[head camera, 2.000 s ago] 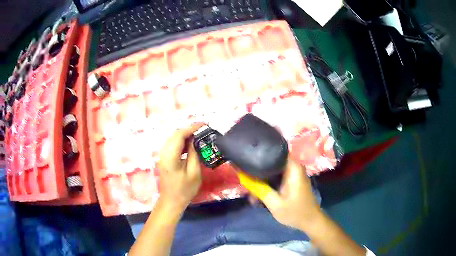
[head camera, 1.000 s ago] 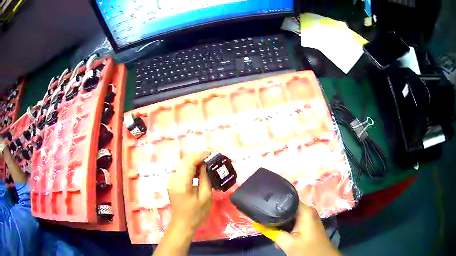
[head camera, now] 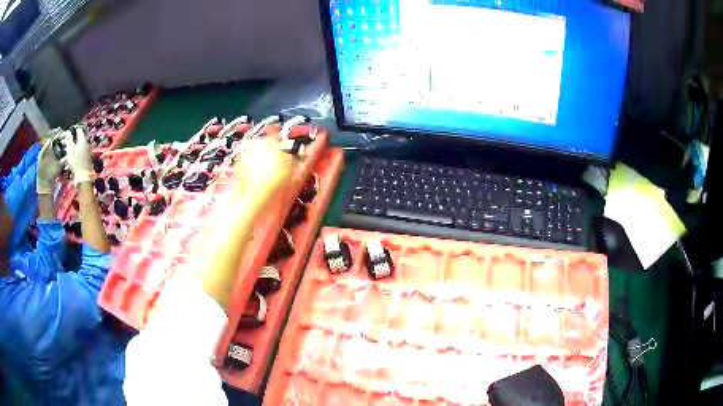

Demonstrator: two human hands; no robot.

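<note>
My left hand (head camera: 265,165) reaches over the stacked source trays (head camera: 143,273) at left. Its fingers are at a smartwatch (head camera: 300,144) in the back row; blur hides whether they grip it. Two smartwatches, one (head camera: 336,255) in the corner and one (head camera: 378,260) beside it, sit in the back-left pockets of the front pink tray (head camera: 468,325). The black head of the barcode scanner (head camera: 527,387) shows at the bottom edge, over this tray. My right hand is out of the picture.
Behind the front tray are a keyboard (head camera: 468,198), a lit monitor (head camera: 483,67) and a mouse (head camera: 620,240). Paper sheets (head camera: 642,214) and a cable with a clip (head camera: 640,347) lie at right. A person in blue (head camera: 59,297) with pale gloves works at left.
The view has turned left and up. My left hand has left the front tray for the source trays. A second watch now sits in the front tray. My right hand has gone out of view.
</note>
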